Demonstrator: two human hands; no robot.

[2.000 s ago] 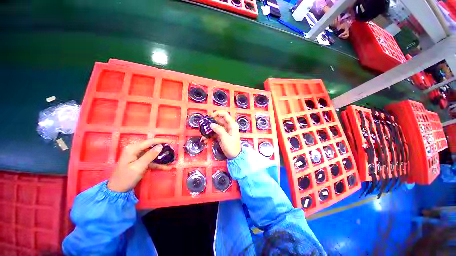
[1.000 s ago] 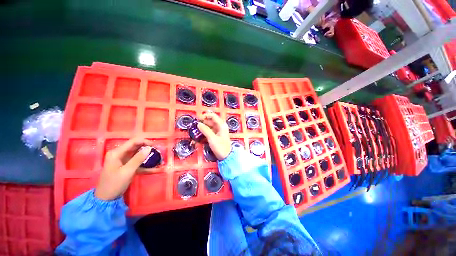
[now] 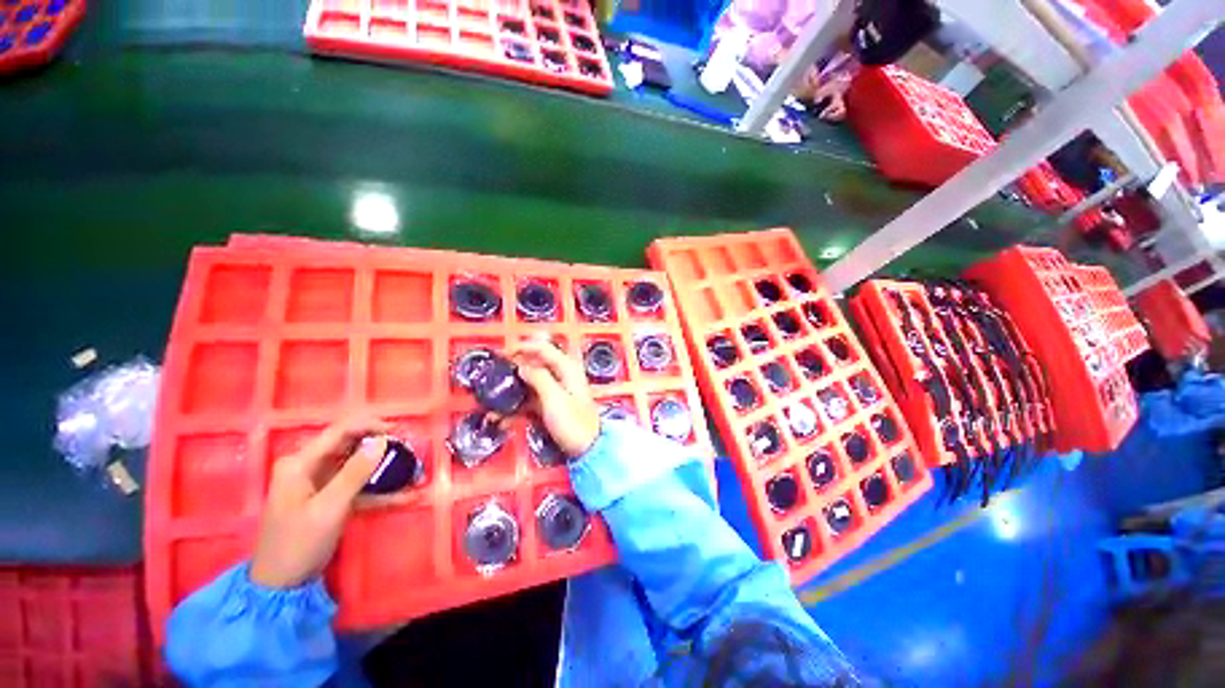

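Note:
A red compartment tray [image 3: 302, 524] lies in front of me. Its left pockets are bare; its right pockets hold round grey-black watch bodies lying with ringed faces up. My left hand [image 3: 312, 497] holds a dark watch body [image 3: 390, 465] with a small white mark, over the tray's lower left-middle pockets. My right hand [image 3: 559, 399] holds another dark watch body [image 3: 497, 384] over the filled pockets near the middle. The right hand partly hides the watches under and behind it.
A neighbouring red tray [image 3: 693, 298] of dark watches stands at right, with a tray of black straps [image 3: 957, 363] beyond. Crumpled clear film [image 3: 105, 414] lies left on the green surface. Another tray [image 3: 403, 49] is across the bench. A metal post [image 3: 994, 175] slants at upper right.
The view has shifted, so the trays sit lower and more of the far bench shows. Both hands still hold their watches; the right one's face has lost its purplish glow and looks dark grey.

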